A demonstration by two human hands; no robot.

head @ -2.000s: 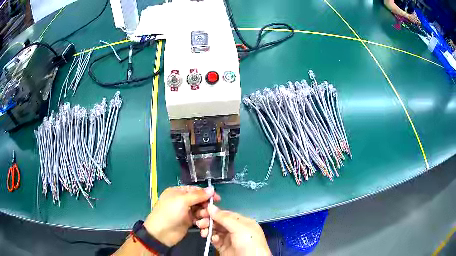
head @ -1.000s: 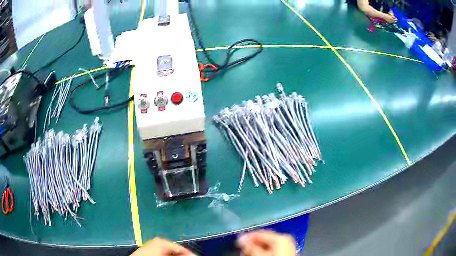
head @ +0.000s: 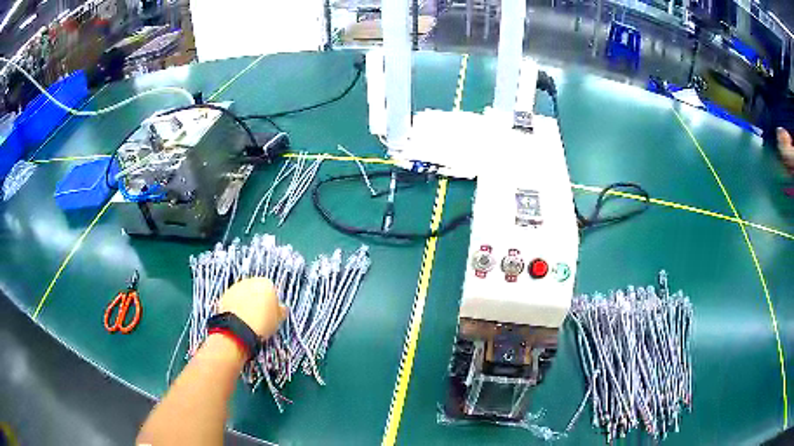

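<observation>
My left hand (head: 252,307) is on the left cable pile (head: 335,292), over its left-middle part. The fingers are bent down among the grey cables and their tips are hidden, so I cannot tell whether they grip one. A dark band is on the wrist. My right hand is out of the picture. The crimping machine (head: 514,287) stands right of the hand, with no cable at its clear guard (head: 498,394).
The right cable pile (head: 634,361) lies right of the machine. Orange-handled scissors (head: 123,311) lie left of the left pile. A squat metal machine (head: 178,170), loose cables (head: 292,187) and a black cord (head: 335,228) are farther back. A person's hand (head: 786,148) shows at the right edge.
The view has swung left and up. Both hands were at the machine mouth with a cable, then at the bench edge; now my left hand is on the left pile and my right is out of view.
</observation>
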